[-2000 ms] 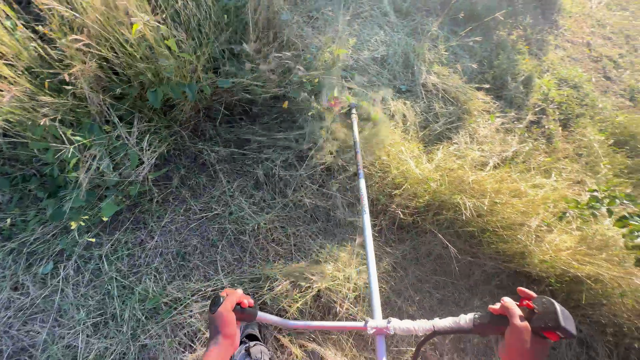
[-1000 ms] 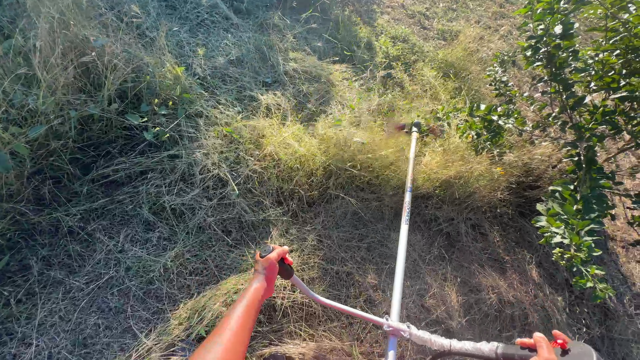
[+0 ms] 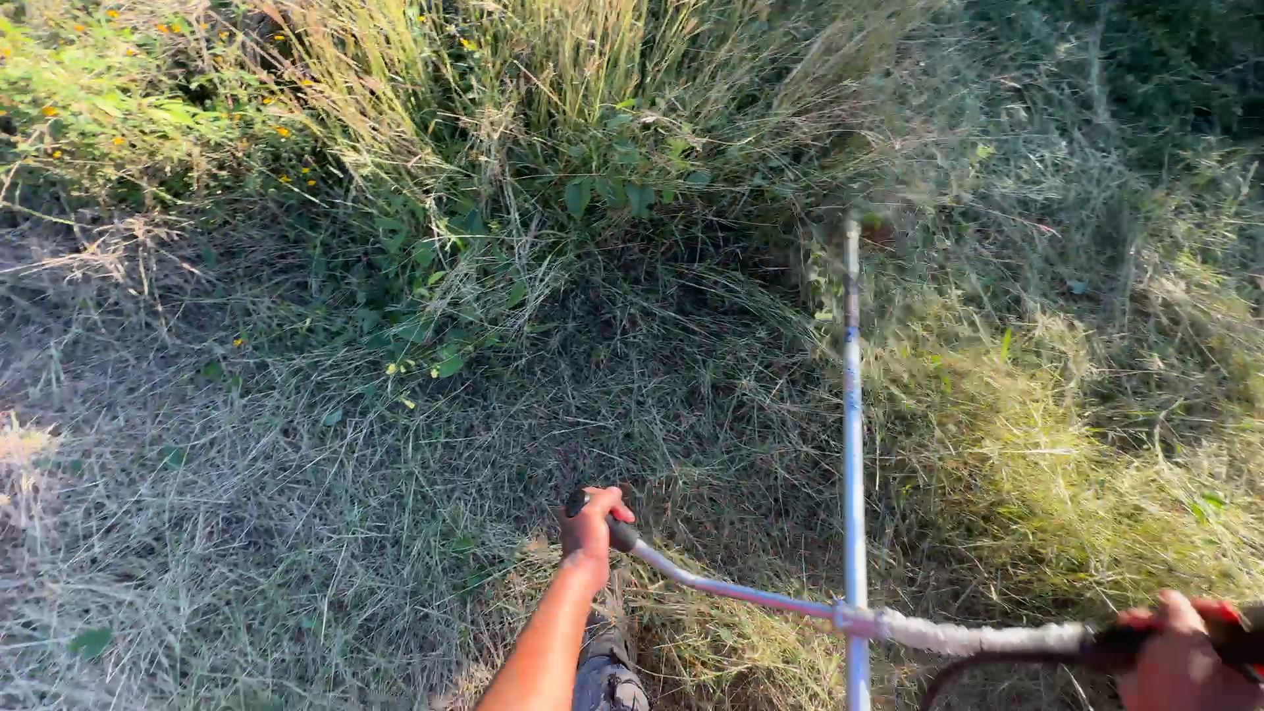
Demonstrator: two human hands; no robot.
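Observation:
A brush cutter with a long metal shaft [image 3: 855, 474] points forward over the grass. My left hand [image 3: 590, 528] is closed around the black grip at the left end of its handlebar [image 3: 731, 591]. At the lower right, my right hand [image 3: 1180, 657], slightly blurred, holds the black and red control grip [image 3: 1234, 632]. White wrapping covers the bar's right part, and a dark cable curves beneath it. The cutting head [image 3: 874, 232] at the far end of the shaft is blurred and partly hidden among grass at the edge of a tall clump.
Tall dry grass [image 3: 553, 79] with leafy stems stands ahead. A bush with small orange flowers [image 3: 118, 109] grows at the upper left. Flattened cut grass [image 3: 296, 513] covers the ground at left; yellowish grass [image 3: 1007, 454] lies right of the shaft. My shoe [image 3: 607, 667] shows at the bottom.
The view has swung left; the leafy shrub at right a second ago is out of sight. The cutting head has moved from yellowish grass to the tall clump's edge. Both hands keep their grips.

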